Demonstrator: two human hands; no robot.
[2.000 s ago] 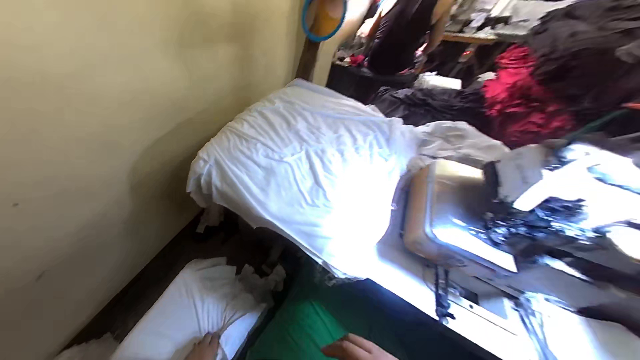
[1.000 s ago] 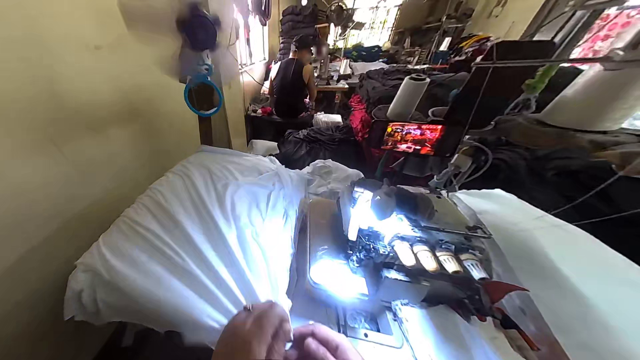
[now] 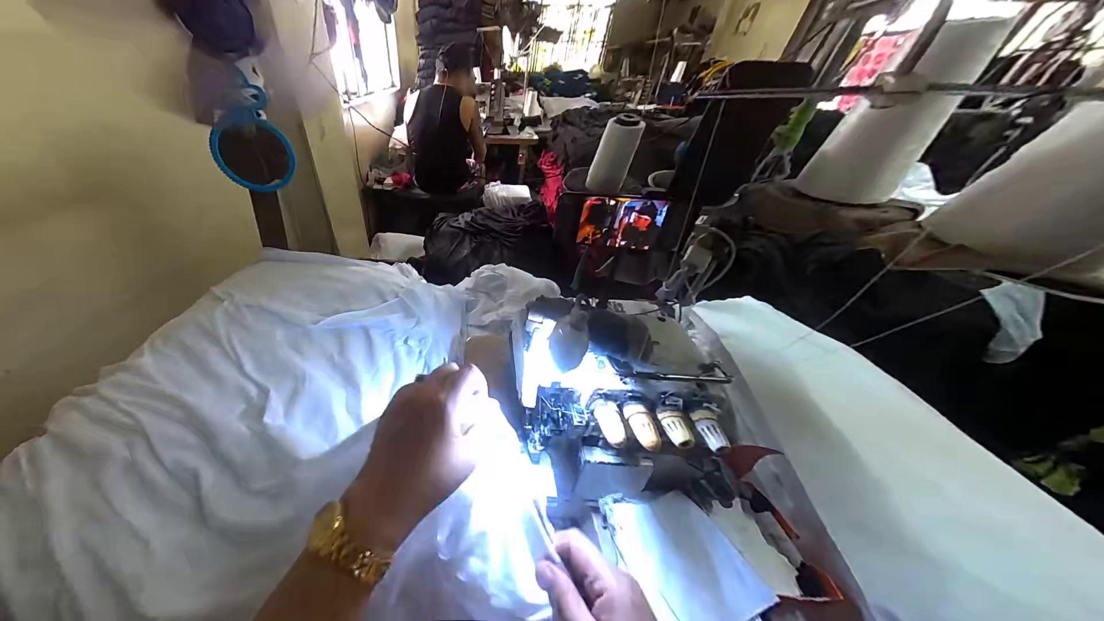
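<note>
White fabric (image 3: 259, 414) spreads over the left side of the work surface and runs to an overlock sewing machine (image 3: 638, 345) with a row of several tension dials (image 3: 642, 424). My left hand (image 3: 435, 423), a gold watch on its wrist, grips the fabric just left of the machine's brightly lit needle area. Lower down, my right hand (image 3: 591, 578) pinches the fabric edge between thumb and fingers, in front of the machine. The glare hides the needle and the cloth right beside it.
Red-handled scissors (image 3: 780, 517) lie right of the machine, near a white cloth piece (image 3: 690, 552). Behind it stand a phone (image 3: 623, 222) with a lit screen and a thread cone (image 3: 616, 153). Larger cones (image 3: 897, 121) are at right. A person (image 3: 444, 121) sits farther back.
The view has swung up and right since the oldest frame. Both hands were close together at the fabric a second ago; now they are apart, the left one farther forward. A white cloth piece now shows beside the machine.
</note>
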